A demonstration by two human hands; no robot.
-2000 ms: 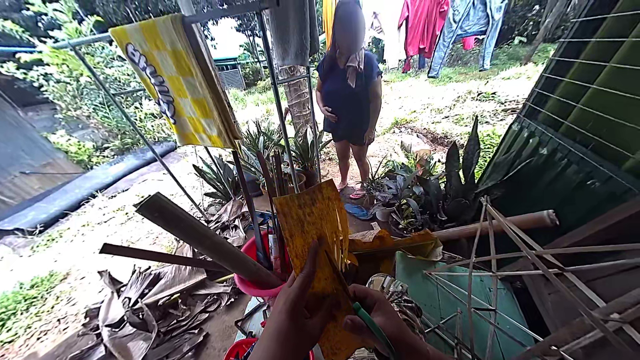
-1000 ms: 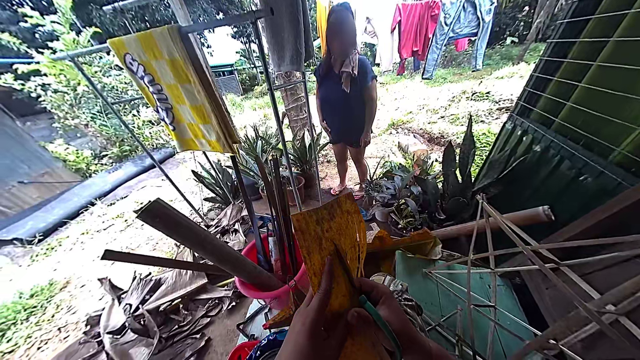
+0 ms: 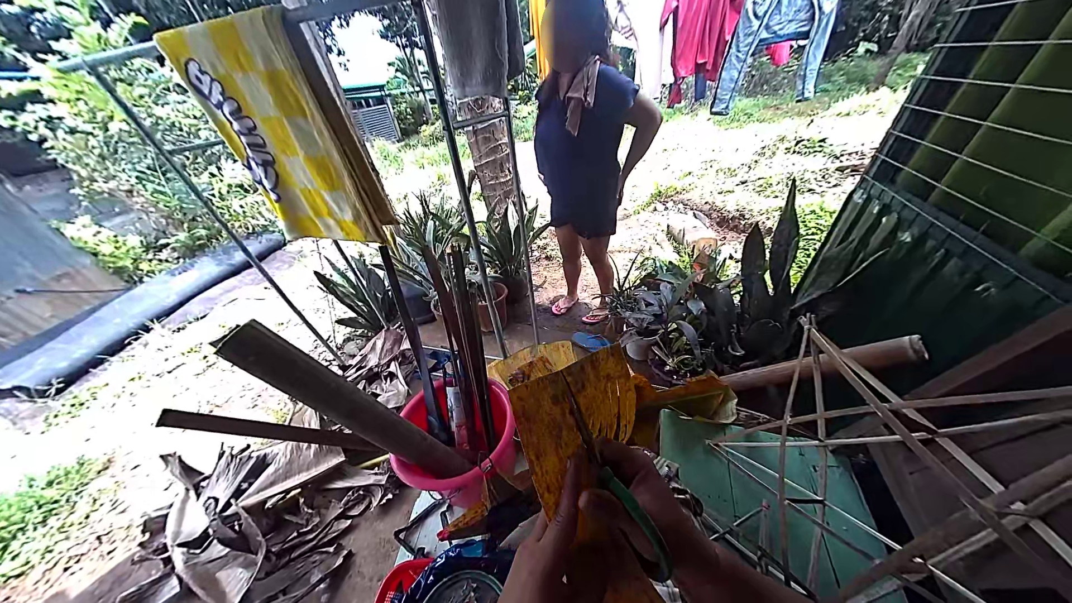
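Note:
My left hand (image 3: 548, 544) holds a yellow-brown dried leaf piece (image 3: 544, 419), its fingers closed on the lower part. Close beside it, my right hand (image 3: 645, 502) grips scissors with a green handle (image 3: 634, 515); their dark blades (image 3: 582, 423) lie against the leaf, pointing up and away. The right side of the leaf is cut into narrow strips. The blades' lower part and some fingers are hidden behind the hands.
A pink bucket (image 3: 500, 469) with long sticks stands beyond my hands. Dry leaves (image 3: 243, 519) cover the ground at left. A stick frame (image 3: 816, 419) stands at right by a green board (image 3: 779, 486). Potted plants (image 3: 678, 310) and a standing person (image 3: 586, 142) are farther off.
The leaf and both hands have shifted, and the leaf's strips now show at its right side. The person's arm has moved, with a hand now at the hip.

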